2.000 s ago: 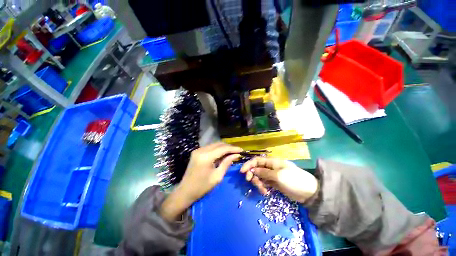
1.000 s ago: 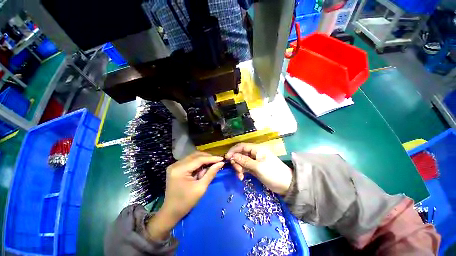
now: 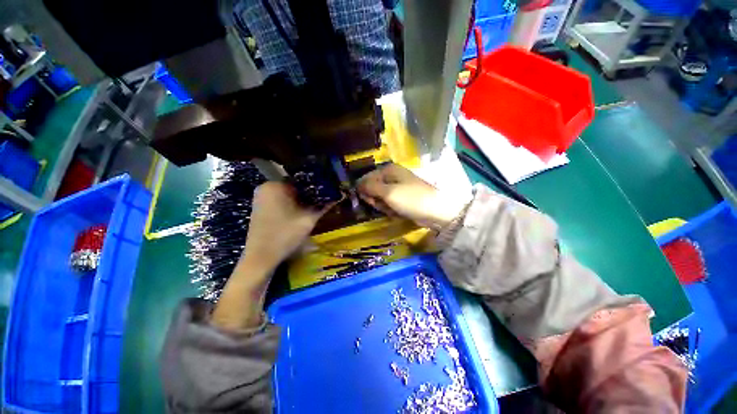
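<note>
My left hand (image 3: 277, 218) and my right hand (image 3: 397, 192) are both at the crimping die (image 3: 349, 212) under the dark press head (image 3: 267, 125). Their fingertips come close together there. A thin lead seems to lie between them, but it is too small and blurred to tell which hand grips it. Several dark leads (image 3: 355, 263) lie on the yellow ledge (image 3: 303, 272) below my hands. The blue parts tray (image 3: 315, 340) is nearest me, with loose silver terminals (image 3: 420, 327) mostly on its right side.
A black wire pile (image 3: 222, 226) stands left of the press. A blue divided bin (image 3: 40, 323) with a red bundle (image 3: 87, 247) is far left. At upper right are a red bin (image 3: 529, 101), white paper (image 3: 517, 162) and a dark rod (image 3: 485, 171). A person in checked cloth (image 3: 364, 48) is behind the press.
Both hands have moved up and forward from above the tray's back edge into the die area. The leads on the yellow ledge are now uncovered. The camera view has shifted right since the oldest frame.
</note>
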